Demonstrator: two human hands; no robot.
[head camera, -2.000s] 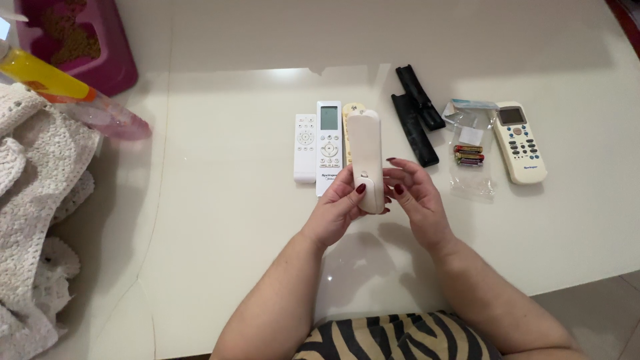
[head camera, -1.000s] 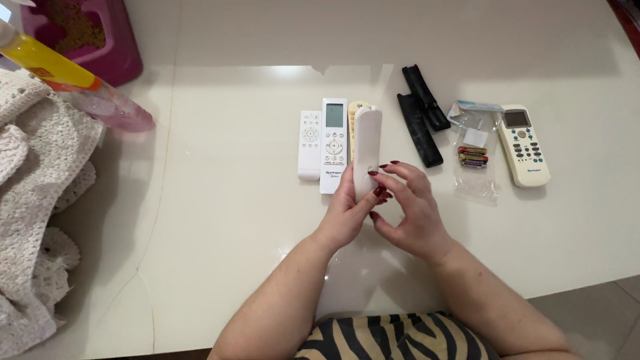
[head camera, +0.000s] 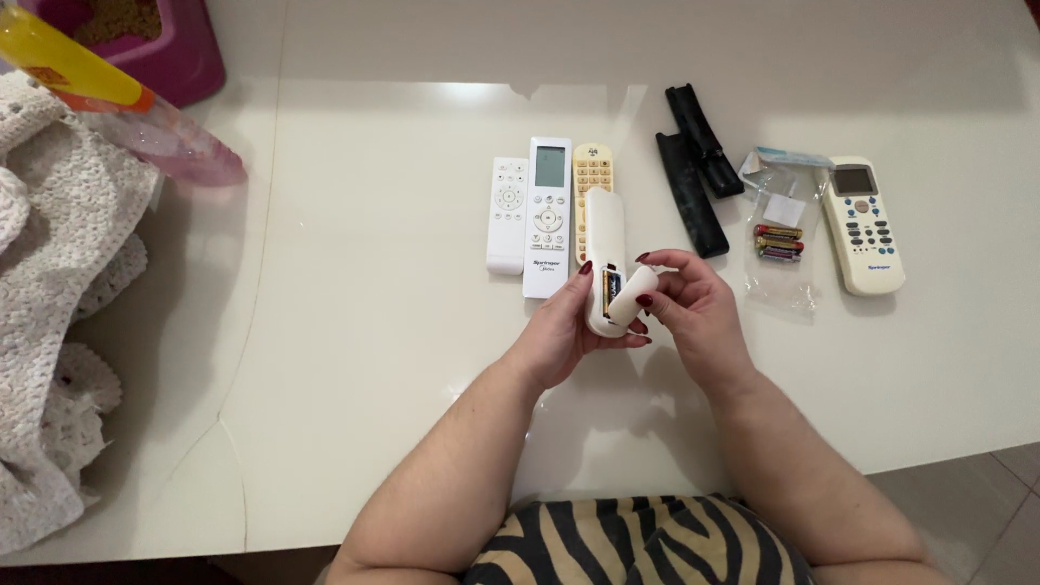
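My left hand (head camera: 565, 325) holds a white remote control (head camera: 605, 231), its back facing up. A battery (head camera: 611, 292) shows in its uncovered compartment. Between the thumb and fingers of my right hand (head camera: 695, 313) is the white battery cover (head camera: 634, 297), tilted beside the compartment. Beyond the held remote lies a yellowed remote with many buttons (head camera: 594, 162), partly hidden. A white Springer remote with a grey screen (head camera: 548, 244) and a smaller white remote (head camera: 508, 215) lie to its left.
Right of my hands lie black plastic pieces (head camera: 695, 195), a clear plastic bag (head camera: 780, 288) with several batteries (head camera: 778, 244), and a cream Springer remote (head camera: 867, 236). At the left are a crocheted white cloth (head camera: 73, 260), a bottle of pink liquid (head camera: 175, 142) and a magenta container (head camera: 191, 57).
The battery cover has come off the held remote and is in my right hand. A battery compartment now shows, where earlier the remote's back was covered.
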